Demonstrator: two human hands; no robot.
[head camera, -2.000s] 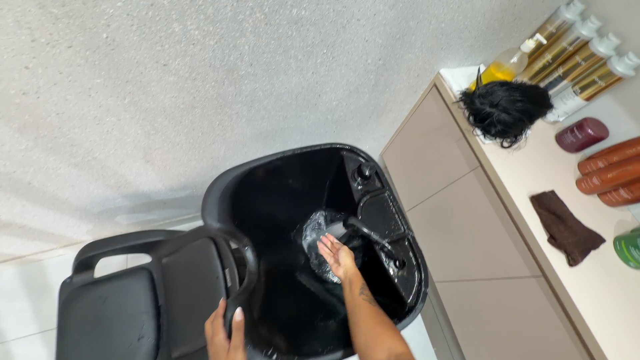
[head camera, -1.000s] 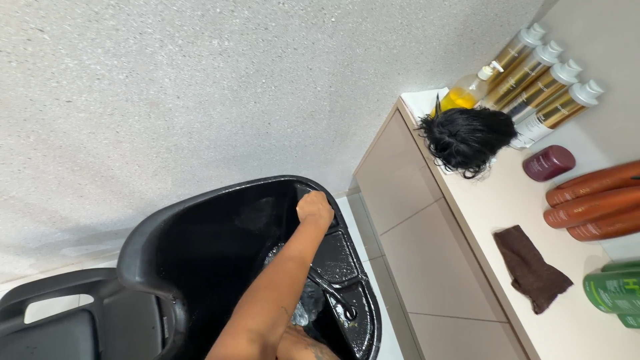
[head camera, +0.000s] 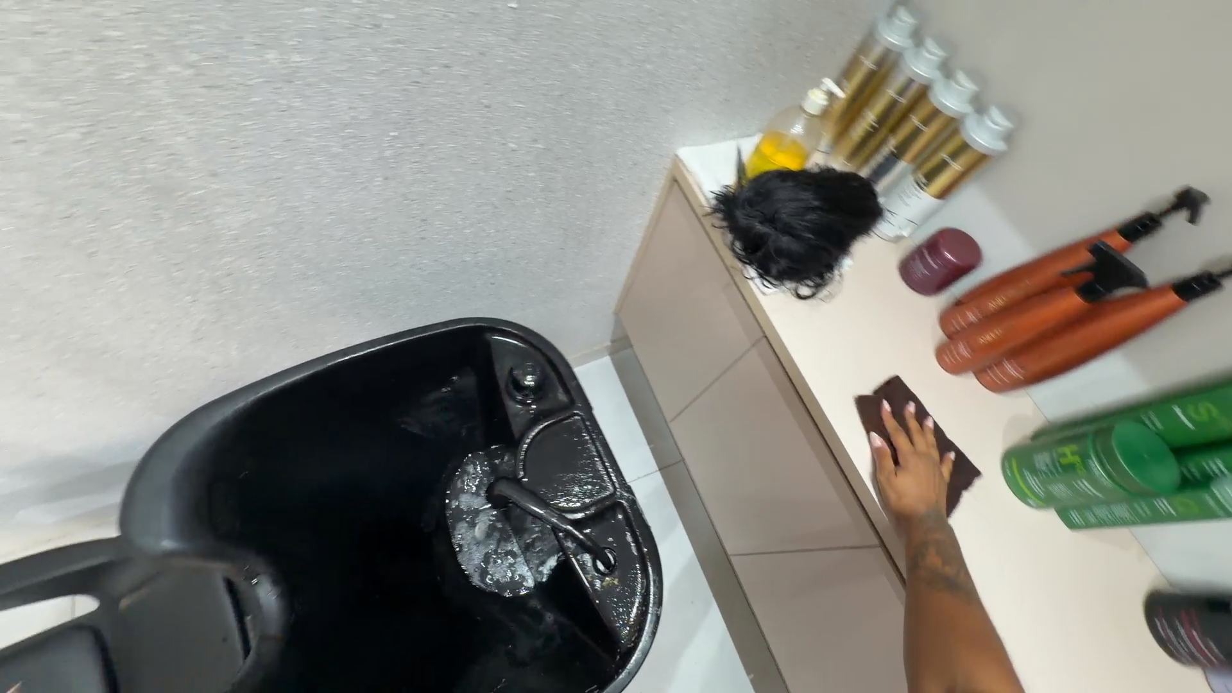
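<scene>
My right hand (head camera: 910, 472) lies palm down with its fingers spread on a folded dark brown cloth (head camera: 905, 395), which rests on the light countertop. My left hand is out of view. At the lower left is a black salon shampoo basin (head camera: 337, 481) with a curved spout (head camera: 549, 520) and a round knob (head camera: 526, 381). Foamy, bubbly water (head camera: 486, 539) shows around its drain area. A bunch of black hair, perhaps a wig (head camera: 804, 226), sits at the counter's far corner.
Along the counter (head camera: 847, 337) stand a pump bottle with yellow liquid (head camera: 784, 144), several gold bottles (head camera: 881, 106), a maroon jar (head camera: 940, 261), orange spray bottles (head camera: 1068, 308), green bottles (head camera: 1088, 467) and a black container (head camera: 1189, 626). A black chair (head camera: 164, 626) adjoins the basin.
The view has shifted toward the counter. My right hand has moved from the basin to the brown cloth. My left hand, on the basin's rim two seconds ago, has left the view.
</scene>
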